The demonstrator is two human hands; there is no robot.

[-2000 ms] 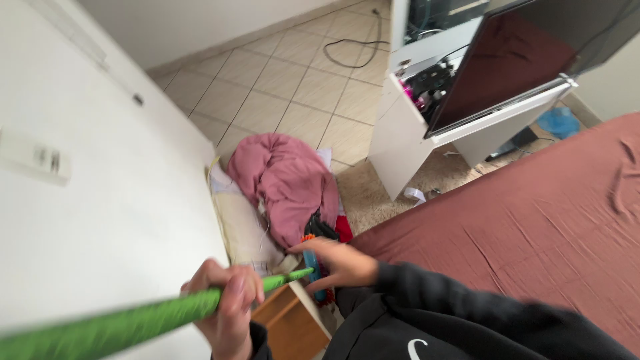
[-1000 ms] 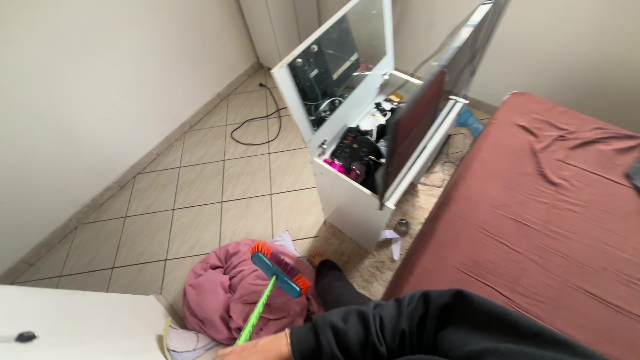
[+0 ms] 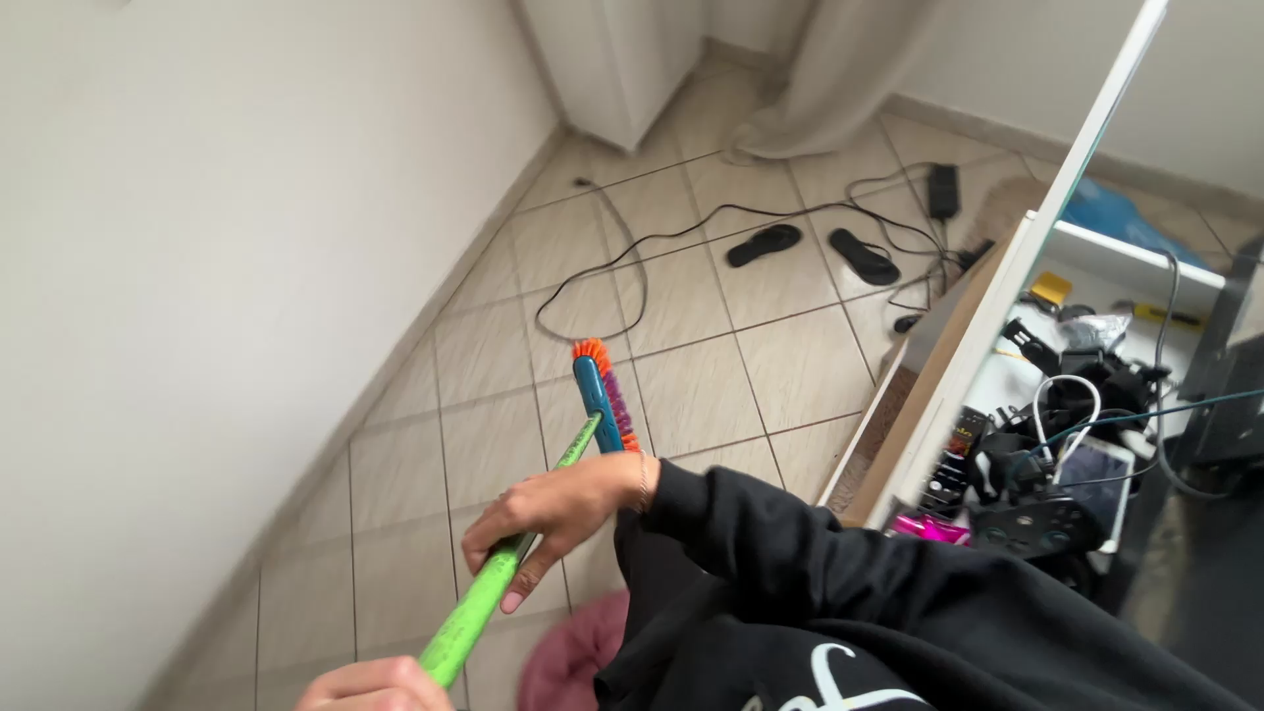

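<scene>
A broom handle [image 3: 472, 620] in green runs from the bottom edge up to a blue broom head [image 3: 595, 400] with orange and purple bristles, which is over the tiled floor. My right hand [image 3: 558, 513], with a thin bracelet at the wrist, is wrapped around the handle below the head. Farther down, at the bottom edge, my left hand [image 3: 375, 686] closes around the thicker end of the handle; part of this hand is cut off by the frame.
A black cable [image 3: 647, 242] loops over the tiles beside black flip-flops [image 3: 763, 245] and a power adapter [image 3: 944, 191]. At right stands an open white cabinet [image 3: 928, 449] full of cables and electronics. A pink cloth [image 3: 576, 657] lies near my body; a curtain [image 3: 820, 89] reaches the floor.
The view has swung toward the wall and floor. The broom head, over the pink cloth a second ago, is now over the tiles. My left hand has come back into view.
</scene>
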